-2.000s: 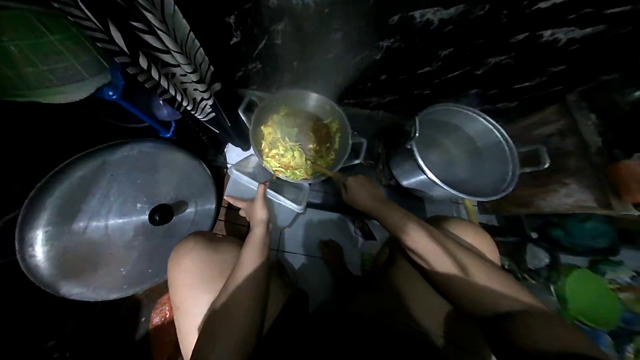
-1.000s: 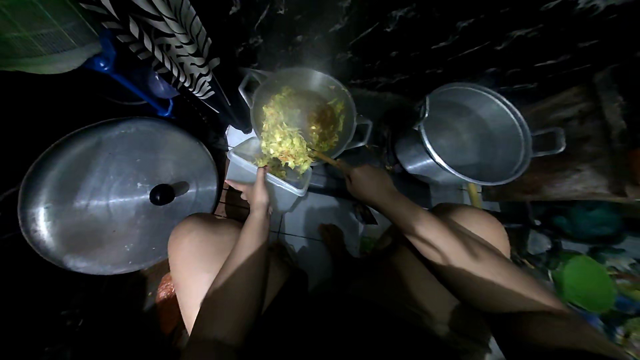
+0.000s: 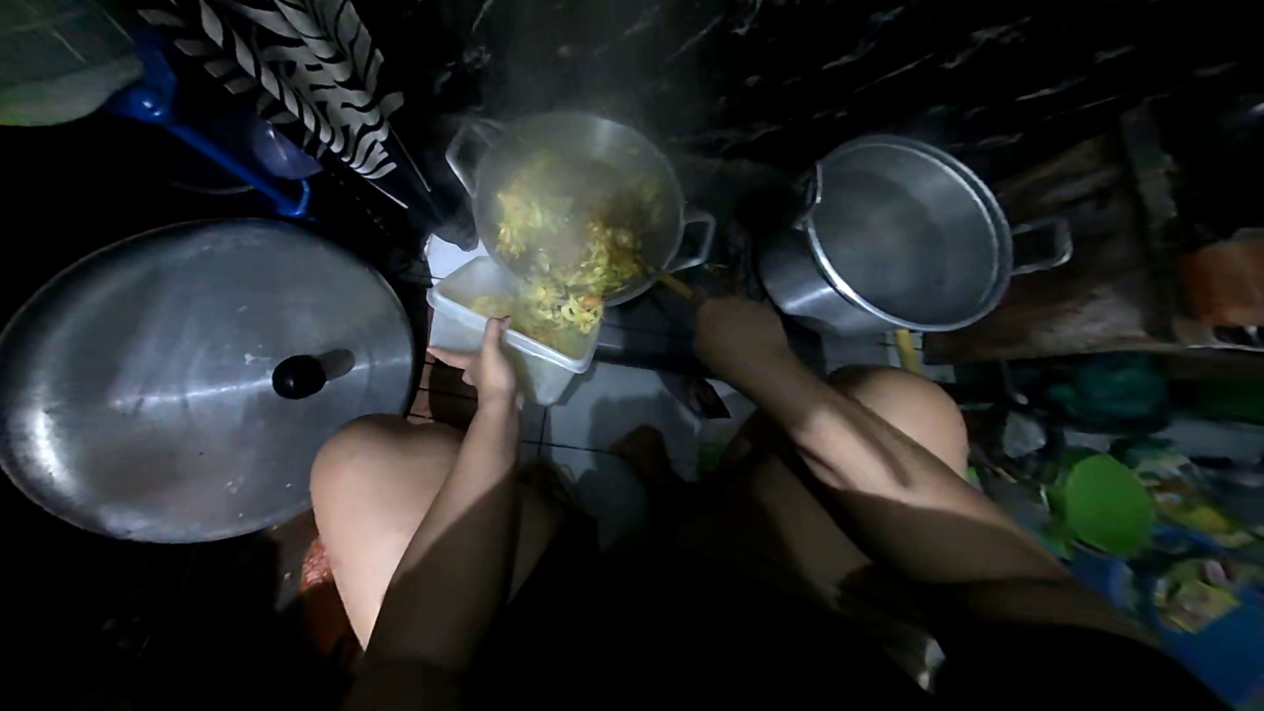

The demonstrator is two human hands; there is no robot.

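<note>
My left hand (image 3: 491, 367) grips the near rim of a translucent plastic container (image 3: 546, 383), tilted against the near side of a metal wok with two handles (image 3: 657, 158). Shredded yellow-green vegetables (image 3: 568, 286) lie in the wok and over its near edge, at the container's mouth. My right hand (image 3: 741, 336) is shut on the wooden handle of a utensil (image 3: 675, 285), whose far end is hidden among the vegetables. Steam blurs the inside of the wok.
A large round metal lid with a black knob (image 3: 207, 434) lies at the left. To the right of the wok stands a deep aluminium pot (image 3: 894, 237). A green round item (image 3: 1108, 504) is at the lower right, and patterned cloth (image 3: 326, 79) hangs upper left.
Vegetables have moved from the wok toward the container, which now holds some. The container's near side has been tilted up against the wok. My right hand still grips the utensil.
</note>
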